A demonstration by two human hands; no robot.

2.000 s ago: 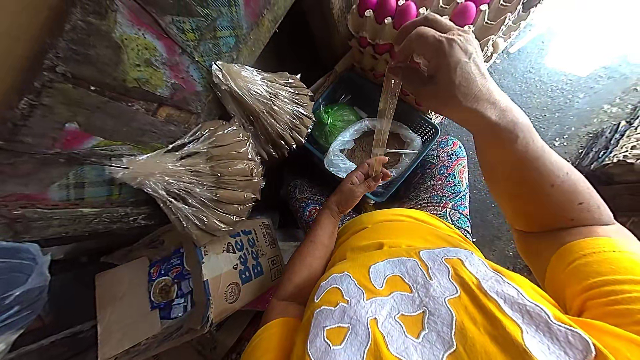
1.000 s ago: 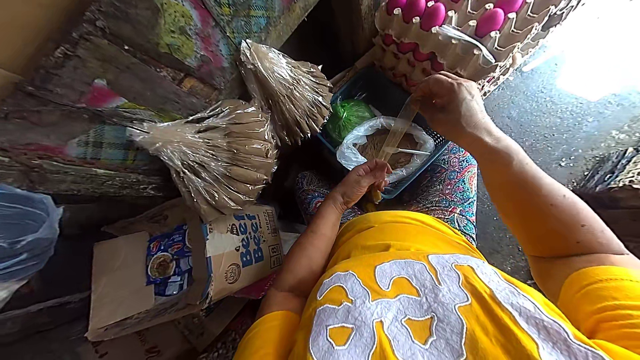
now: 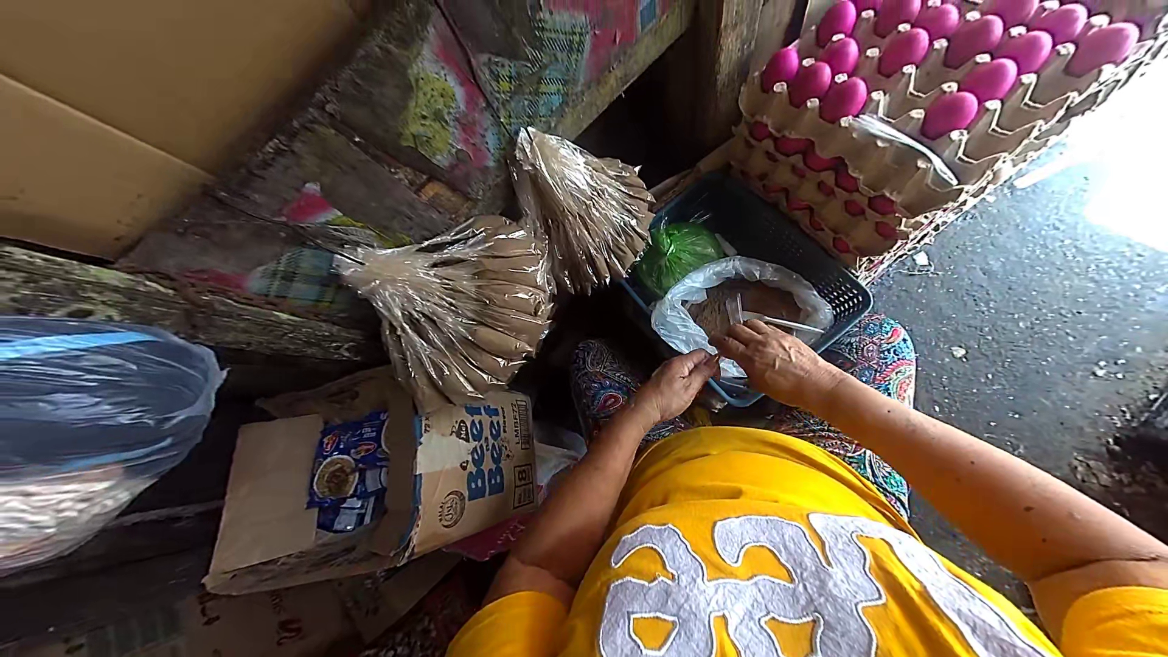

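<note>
Both my hands meet over a blue plastic basket (image 3: pixel 771 205) on my lap. In it stands an open white plastic bag (image 3: pixel 680 306) of brown powder or grains (image 3: pixel 716 315), with a pale handle or stick across it, beside a green plastic bag (image 3: pixel 680 255). My left hand (image 3: pixel 680 388) pinches the lower part of a small clear plastic sleeve (image 3: pixel 735 308), mostly hidden by the fingers. My right hand (image 3: pixel 776 360) closes around the same sleeve, just above the powder, its open top showing past the fingers.
Trays of pink eggs (image 3: pixel 912 173) are stacked at the upper right. Two bunches of filled plastic sleeves (image 3: pixel 465 301) (image 3: pixel 584 210) hang at centre left. Below them sits an open cardboard box (image 3: pixel 474 474) with blue packets (image 3: pixel 351 470). A clear plastic bag (image 3: pixel 91 429) is at far left.
My right hand has come down from the upper end of the long clear sleeve to beside my left hand, low over the basket. The view has shifted, showing more egg trays.
</note>
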